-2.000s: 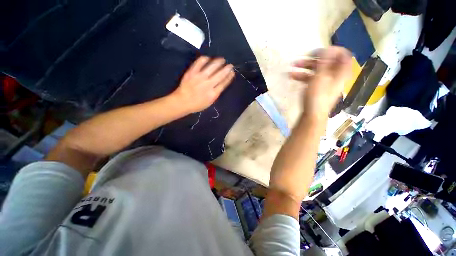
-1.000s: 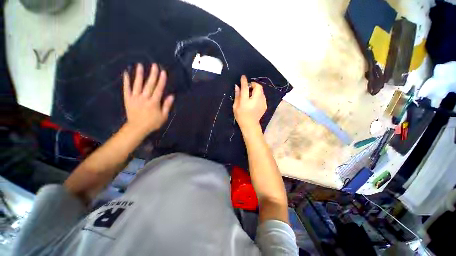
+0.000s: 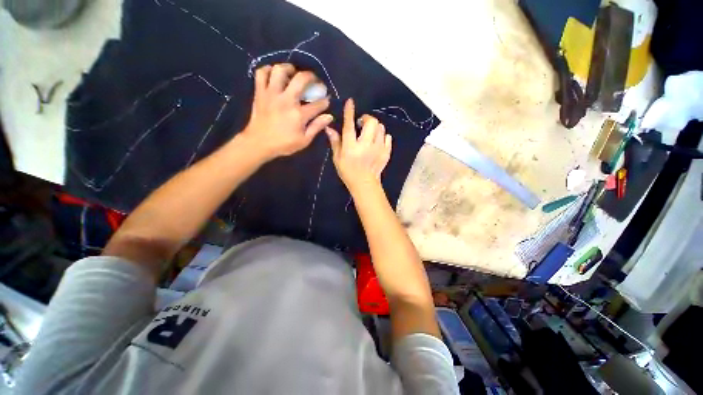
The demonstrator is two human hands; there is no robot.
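Observation:
A dark garment panel [image 3: 162, 85] with white stitch lines and thread lies on the table. My left hand [image 3: 282, 112] lies on it near the middle, fingers spread, partly covering a small white rounded piece [image 3: 314, 92]. My right hand [image 3: 361, 149] is just right of it on the cloth, thumb and index finger near the left thumb; whether it holds a needle is too small to tell. A loop of white thread [image 3: 401, 114] lies right of my right fingers. A long pale ruler [image 3: 493, 174] sticks out beyond the cloth's right edge.
The pale stained table [image 3: 455, 69] bears a brownish-grey bar [image 3: 612, 58] on yellow cloth [image 3: 576, 48], dark shears [image 3: 570, 100], a green marker [image 3: 590, 261] and a blue item [image 3: 549, 263] at the right. Dark snips [image 3: 44, 98] lie at the left. Red items [image 3: 371, 289] show below the near edge.
My left hand has moved right across the cloth onto the white piece. My right hand has shifted slightly left and down, beside it. Stitch lines at the left are now uncovered.

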